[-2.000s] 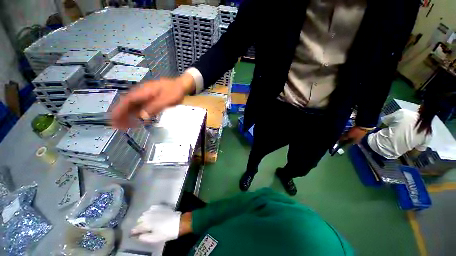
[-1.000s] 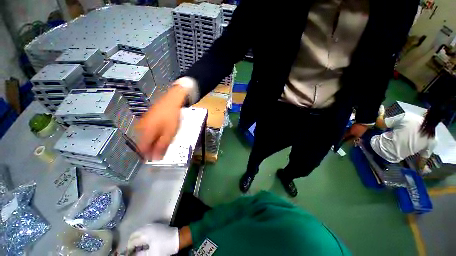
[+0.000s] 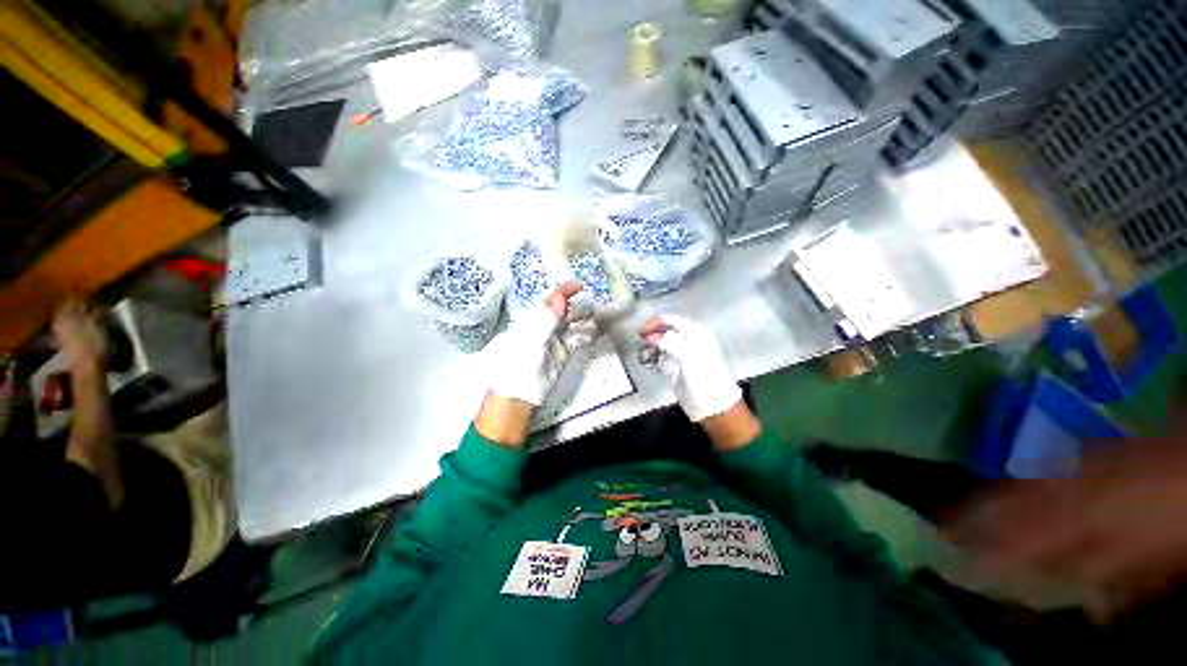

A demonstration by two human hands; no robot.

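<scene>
A pale metal panel (image 3: 601,386) lies on the bench in front of me, partly under my left hand. My left hand (image 3: 531,354), in a white glove with bare-looking fingertips, is raised over the panel's left side. My right hand (image 3: 694,368), also gloved, is above its right side, fingers bent. The hands are apart; anything tiny in their fingertips is too blurred to tell. Open bags of small fasteners stand just behind: one at left (image 3: 457,289), one in the middle (image 3: 526,271), one at right (image 3: 654,239), and a cream-rimmed one (image 3: 595,276).
Stacked panels (image 3: 784,94) stand at back right, with a loose panel (image 3: 849,280) near the right edge. Another panel (image 3: 272,267) lies at left. A large fastener bag (image 3: 501,141) and tape roll (image 3: 644,50) are farther back. A worker's arm (image 3: 89,390) is at left; a blurred arm (image 3: 1106,533) at lower right.
The view has swung left from the standing person and stacks to the bench before me. Both my hands now show; earlier only one gloved hand was visible, beside the bags.
</scene>
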